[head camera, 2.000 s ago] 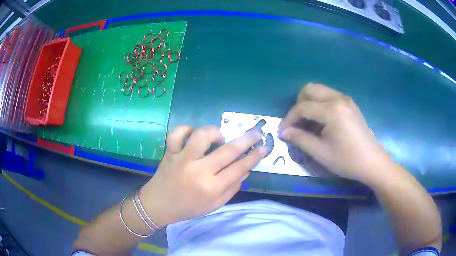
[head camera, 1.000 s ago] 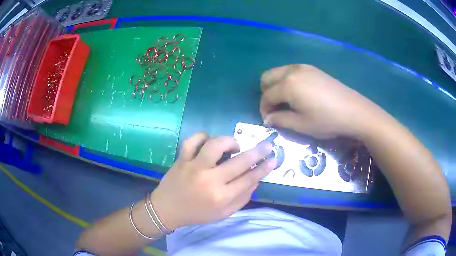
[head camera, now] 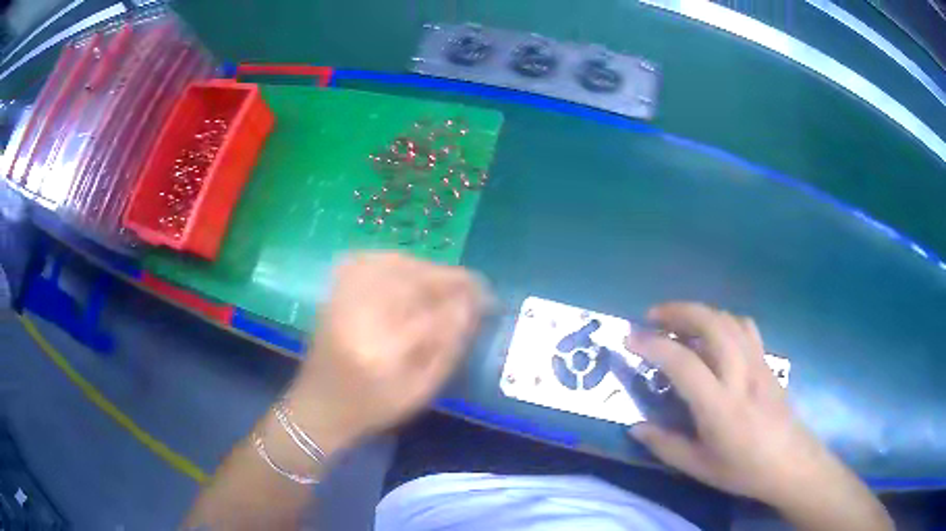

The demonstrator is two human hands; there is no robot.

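Observation:
The silver metal plate (head camera: 539, 347) lies on the dark green surface in front of me, white with glare. Its left round seat is in plain view; my right hand covers much of the rest. My right hand (head camera: 716, 394) rests over the plate's middle and right part, fingers spread; whether it holds a ring is hidden. My left hand (head camera: 394, 332) is blurred, off the plate's left side, with fingers curled together; I cannot tell if anything is in it. Copper rings (head camera: 420, 176) lie in a loose pile on the green mat (head camera: 311, 207).
The red bin (head camera: 230, 187) full of copper rings stands at left on the mat's edge. Clear trays (head camera: 99, 135) are stacked left of it. Another three-circle plate (head camera: 503, 57) lies beyond the blue tape at the top. A metal rail runs along the upper right.
My left hand has lifted off the plate and moved left. My right hand has moved from the plate's upper edge onto its middle and right part. The view has shifted.

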